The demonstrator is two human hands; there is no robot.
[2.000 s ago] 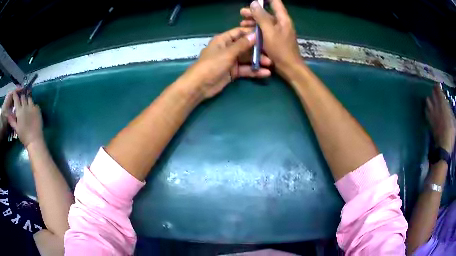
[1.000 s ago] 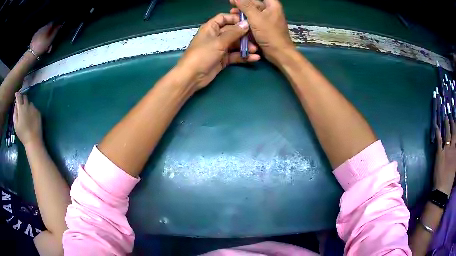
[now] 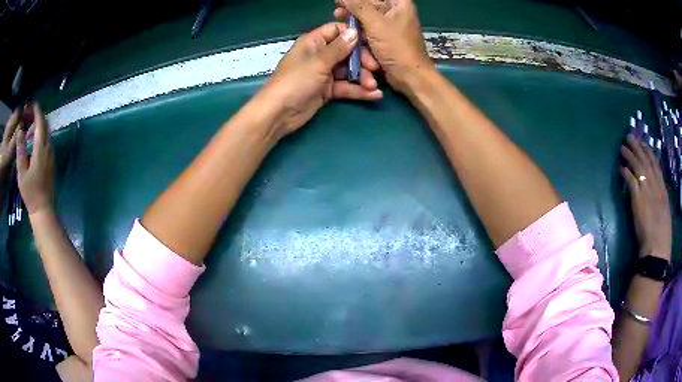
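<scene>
A slim dark grey-blue pen body [image 3: 354,66] stands roughly upright between my hands at the top centre, over the white rail. My left hand [image 3: 318,74] grips it from the left between thumb and fingers, with the lower fingers under and behind it. My right hand [image 3: 390,37] is closed around its upper part from the right, and the fingertips are close to the frame's top edge. The upper end of the pen is hidden by my right fingers.
Beyond the white rail [image 3: 179,73] runs a dark green belt [image 3: 254,22] with loose pens [image 3: 200,18]. A neighbour's hands [image 3: 34,164] are at the left edge. Another person's hand [image 3: 649,186] rests by a batch of pens [image 3: 668,119] at right. The green worktable [image 3: 336,186] lies below my arms.
My hands and the pen have shifted slightly left and up in the picture. Loose pens on the belt have moved left. The left neighbour's hands have come together; the right neighbour's hand has moved at the batch.
</scene>
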